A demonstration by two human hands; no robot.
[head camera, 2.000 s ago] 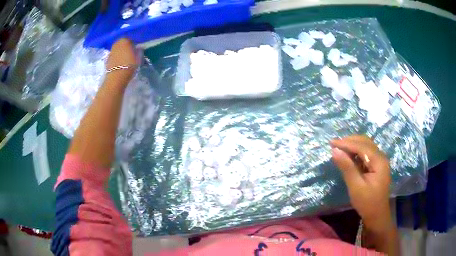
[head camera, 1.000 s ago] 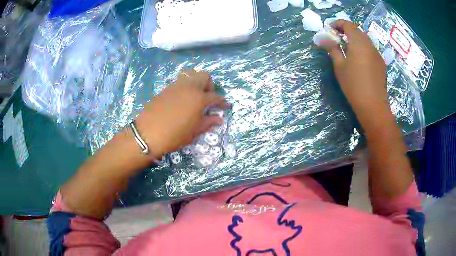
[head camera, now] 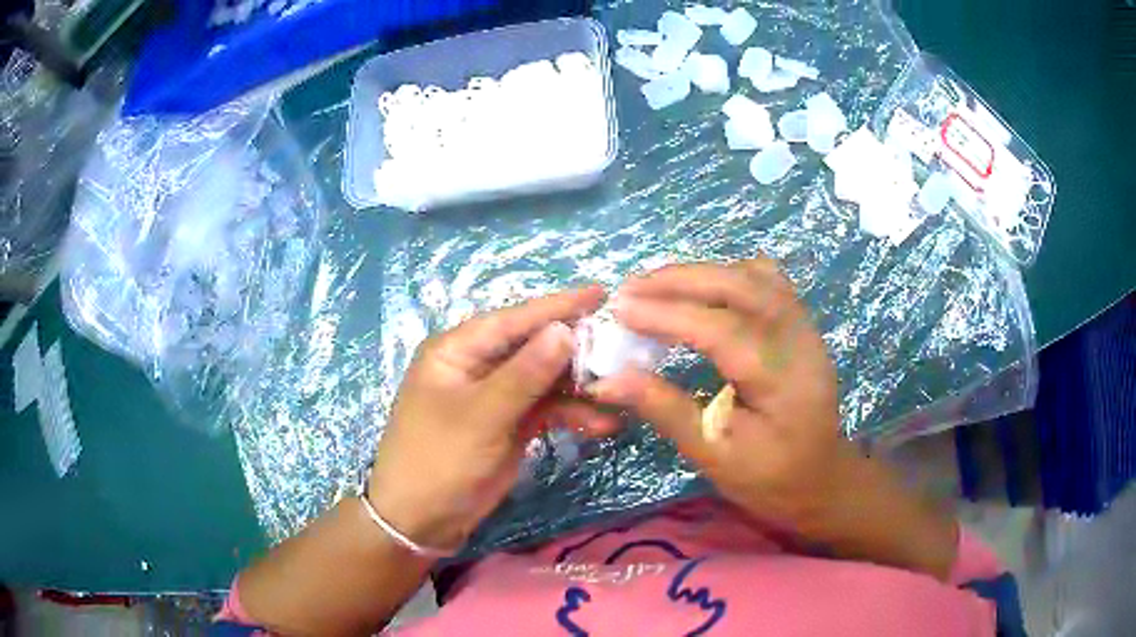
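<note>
A whitish translucent piece [head camera: 613, 348] is pinched between the fingertips of both hands, above the clear plastic sheet [head camera: 797, 336]. My left hand [head camera: 480, 404] grips its left side with thumb and fingers. My right hand [head camera: 747, 373] holds its right side, fingers above and thumb below. A yellowish band [head camera: 718, 413] shows on a right-hand finger. The fingers cover much of the piece, so its parts cannot be told apart clearly. Round holed inserts [head camera: 554, 454] lie on the sheet, mostly hidden under my left hand.
A clear tub [head camera: 358, 156] of white ring-like parts stands at top centre. Frosted covers [head camera: 772, 162] lie to its right, near white flat pieces and a labelled clear container [head camera: 1024, 199]. A bulging poly bag [head camera: 187, 249] and blue bin [head camera: 187, 75] are left; white strips [head camera: 47, 404] lie far left.
My left hand has left the pile of inserts and my right hand has left the frosted covers. Both have come together at the centre around the piece. The camera view has shifted.
</note>
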